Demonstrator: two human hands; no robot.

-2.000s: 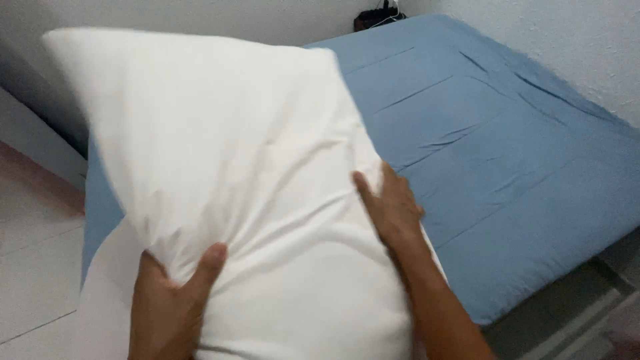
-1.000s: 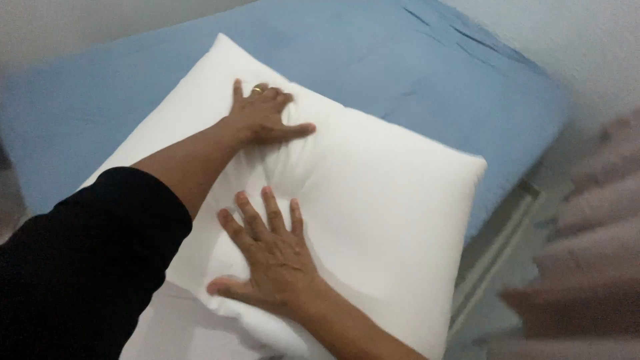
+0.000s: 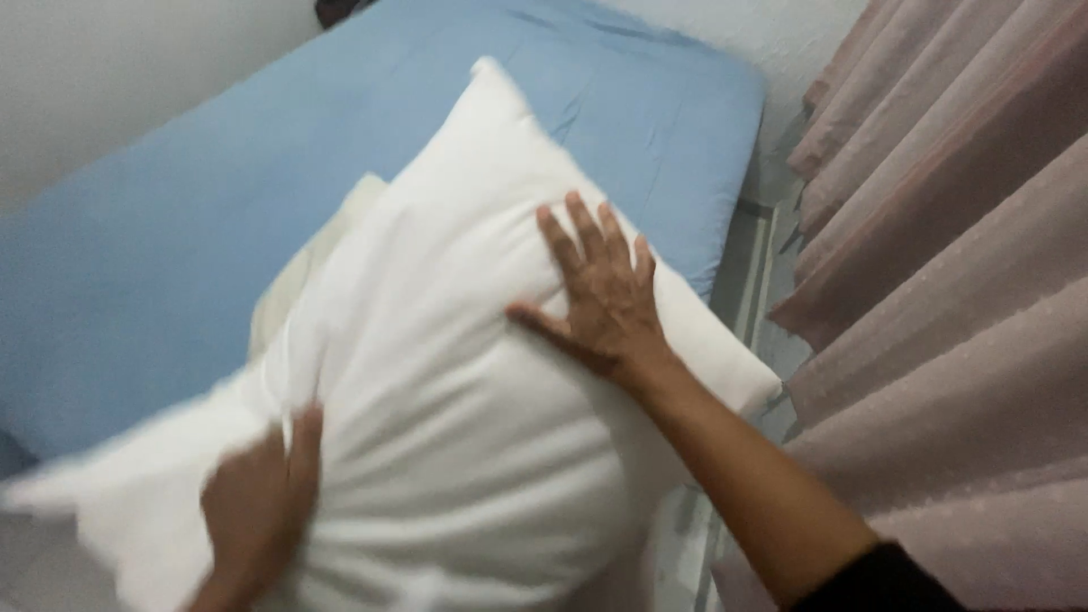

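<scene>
A plump white pillow (image 3: 442, 365) fills the middle of the head view, tilted, with creases running across it from my left hand. My left hand (image 3: 259, 497), blurred, grips the pillow's cloth at the lower left, thumb pointing up and the other fingers mostly hidden. My right hand (image 3: 599, 293) lies flat on the pillow's upper right part, fingers spread. Behind the pillow, the edge of a pale cream cloth or cushion (image 3: 293, 276) shows against a bed with a blue fitted sheet (image 3: 280, 153).
Pink curtains (image 3: 952, 280) hang along the right side, close to the pillow's right corner. A grey frame or ledge (image 3: 752, 263) runs between bed and curtains. Pale walls (image 3: 127, 76) border the bed, and a dark object (image 3: 338, 10) sits at its far edge.
My left hand has gone from lying spread on the upper part of the pillow to gripping its lower left. The pillow has turned, and its surface is more creased. The view has shifted.
</scene>
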